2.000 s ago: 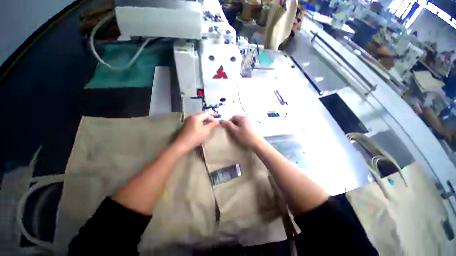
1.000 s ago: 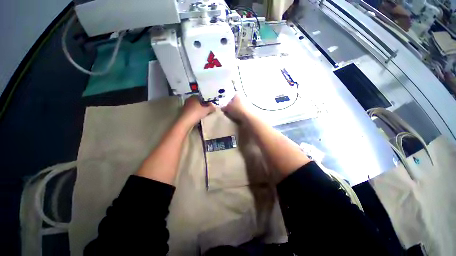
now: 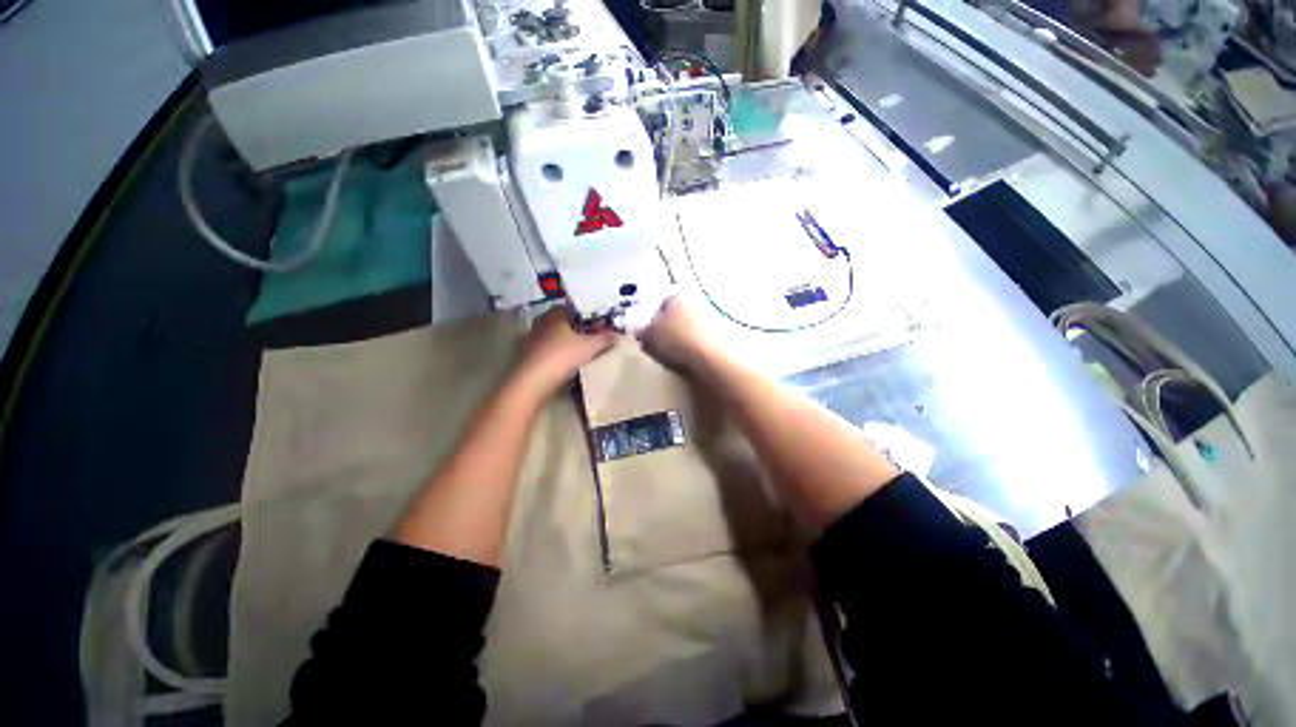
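A large beige bag panel [image 3: 384, 412] covers the table edge and lap. A smaller beige pocket piece [image 3: 661, 511] with a dark label [image 3: 640, 435] lies over it and runs up to the needle area [image 3: 604, 321]. My left hand [image 3: 557, 348] is at the left of the needle with its fingers on the cloth's top edge. My right hand [image 3: 674, 335] is at the right of the needle, fingertips on the same edge. The fingertips are partly hidden under the white sewing machine head [image 3: 586, 213].
Cream handle loops [image 3: 157, 604] hang at the lower left. Another beige bag [image 3: 1194, 568] with handles lies at the right. A dark cable [image 3: 739, 321] curves on the bright bed. A white box [image 3: 355, 93] and green cloth [image 3: 348, 242] are behind left.
Since two seconds ago the view has moved closer to the machine. Both hands remain at the needle area on the cloth edge. The pocket piece with the label lies flatter and straighter.
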